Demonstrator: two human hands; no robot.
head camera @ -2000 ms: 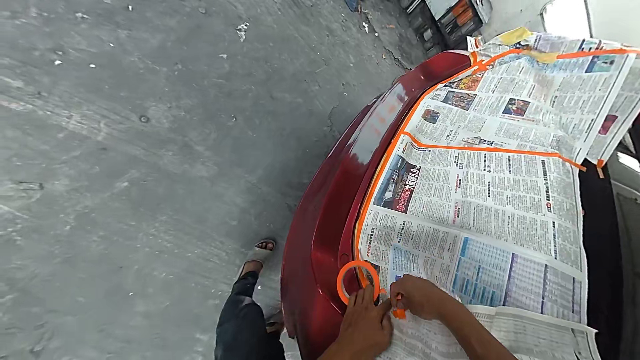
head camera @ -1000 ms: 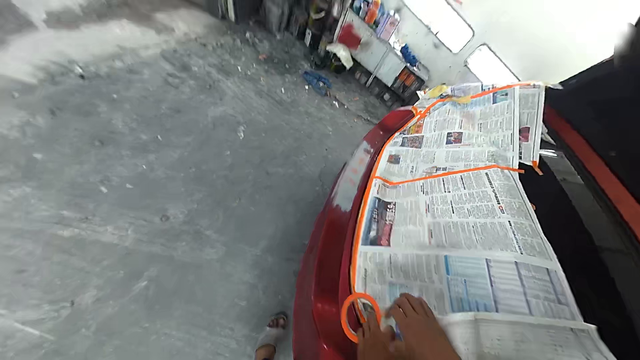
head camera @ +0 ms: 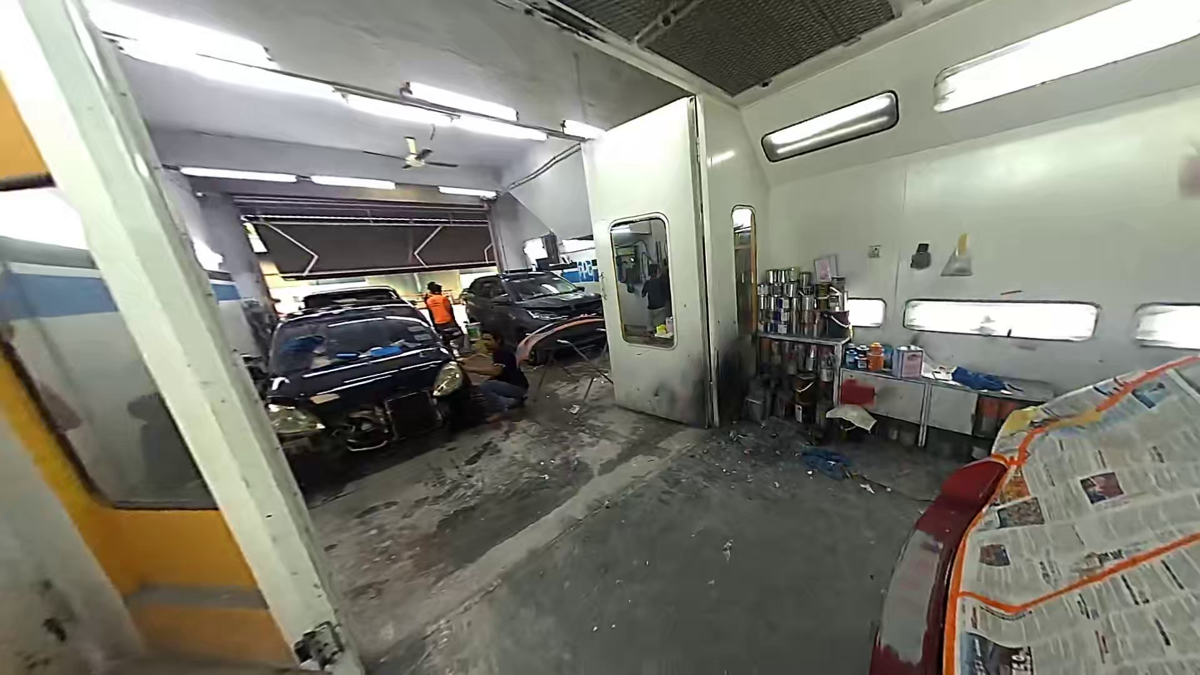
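Observation:
Neither of my hands shows in the head view now. At the lower right is a red car body panel (head camera: 923, 572) with a dull grey patch on its outer side. Newspaper sheets (head camera: 1059, 506) cover the surface beside it. Orange masking tape (head camera: 1041, 600) runs along the edge of the paper and across it. The roll of orange tape is out of view, and what my hands hold is hidden.
An open white booth door (head camera: 656, 375) stands ahead. Paint cans (head camera: 797, 300) fill a rack by a low cabinet (head camera: 947, 403). A blue cloth (head camera: 825, 461) lies on the floor. A dark car (head camera: 361, 361) and a crouching person (head camera: 506, 380) are farther left.
The view has swung up and left, from the papered panel to the workshop. My hands, earlier at the panel beside the orange tape roll, have left the view.

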